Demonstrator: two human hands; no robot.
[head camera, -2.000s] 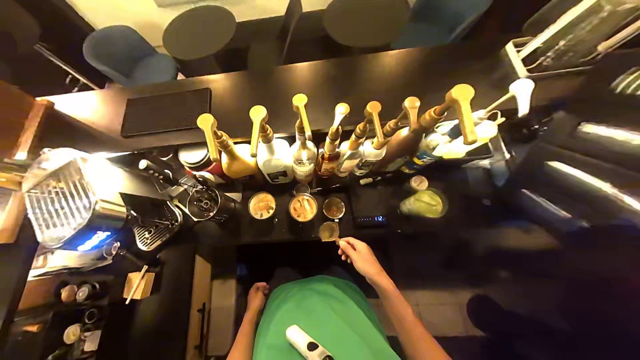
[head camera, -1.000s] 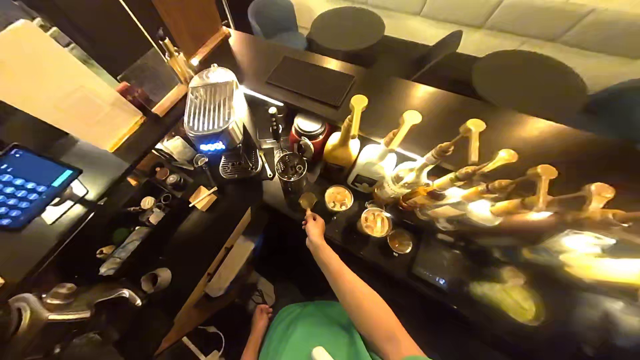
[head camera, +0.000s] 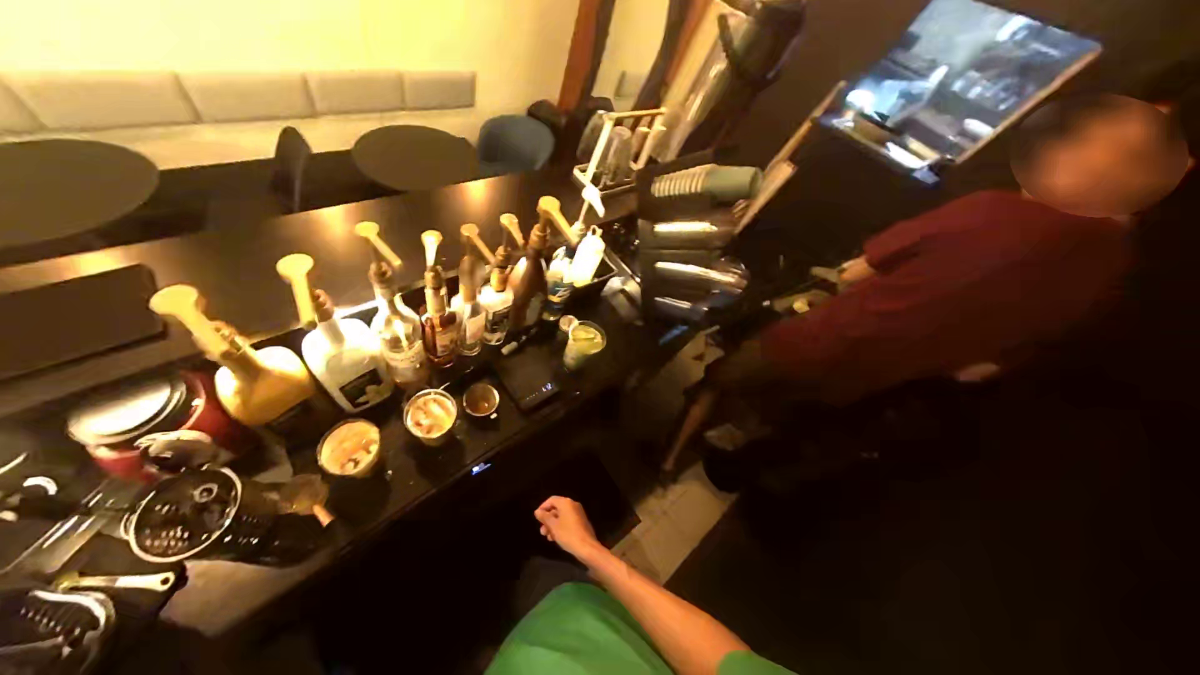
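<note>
My right hand (head camera: 564, 525) hangs in front of the dark counter with its fingers loosely curled; nothing shows in it. My left hand is out of view. Nearest to the hand on the counter are an iced drink in a clear cup (head camera: 430, 415), a small cup of dark liquid (head camera: 481, 400) and a black scale (head camera: 528, 378) with a lit display. Another iced drink (head camera: 349, 448) stands further left. Beside it a small vessel with a wooden-looking handle (head camera: 304, 495) lies near a round perforated strainer (head camera: 184, 513). A green drink (head camera: 585, 344) stands right of the scale.
Pump bottles (head camera: 400, 333) line the counter's back. A red canister (head camera: 211, 410) stands left of them. Stacked cups (head camera: 705, 182) rise at the counter's right end. A person in a dark red top (head camera: 947, 281) works on the right. A pale utensil (head camera: 117, 580) lies lower left.
My right hand has let go of the small handled vessel, which it held by the iced drinks, and has moved away from the counter. The view has swung right, and another person is now visible.
</note>
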